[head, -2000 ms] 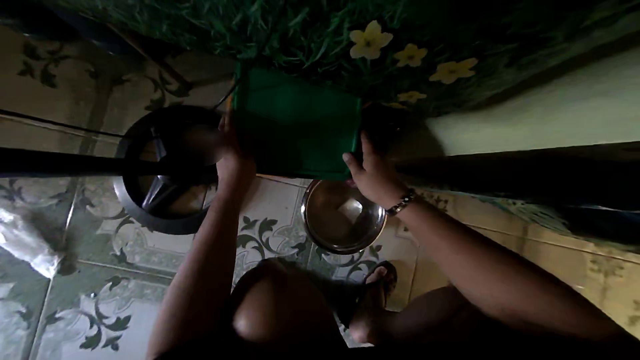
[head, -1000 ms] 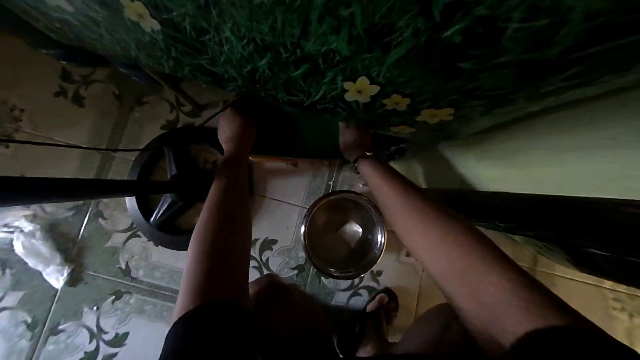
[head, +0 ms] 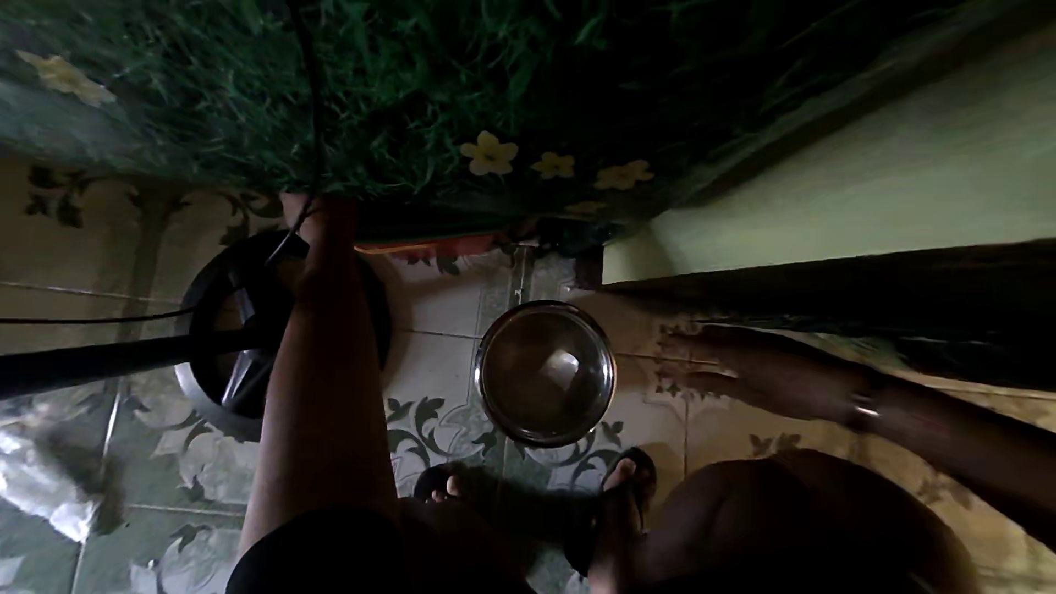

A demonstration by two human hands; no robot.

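Observation:
My left hand [head: 323, 216] reaches to the lower edge of the green grass-print cloth [head: 396, 99]; its fingers are hidden there, beside a thin black cable. To its right the red-orange edge of a flat object [head: 445, 246] shows under the cloth. My right hand [head: 718, 363] is over the tiled floor with its fingers apart and nothing in it, wearing a bracelet at the wrist. Left of that hand, and apart from it, a round metal bowl [head: 546, 373] stands on the floor between my two hands.
A black round stand base [head: 194, 330] with spokes and a dark pole lies at left, partly behind my left forearm. Further left is a white plastic bag [head: 41, 478]. A pale green wall [head: 866, 181] rises at right. My sandalled feet are below the bowl.
The green container, held in both hands two seconds ago, has gone under the cloth and is mostly hidden. My right hand has let go and moved right and back, away from the cloth.

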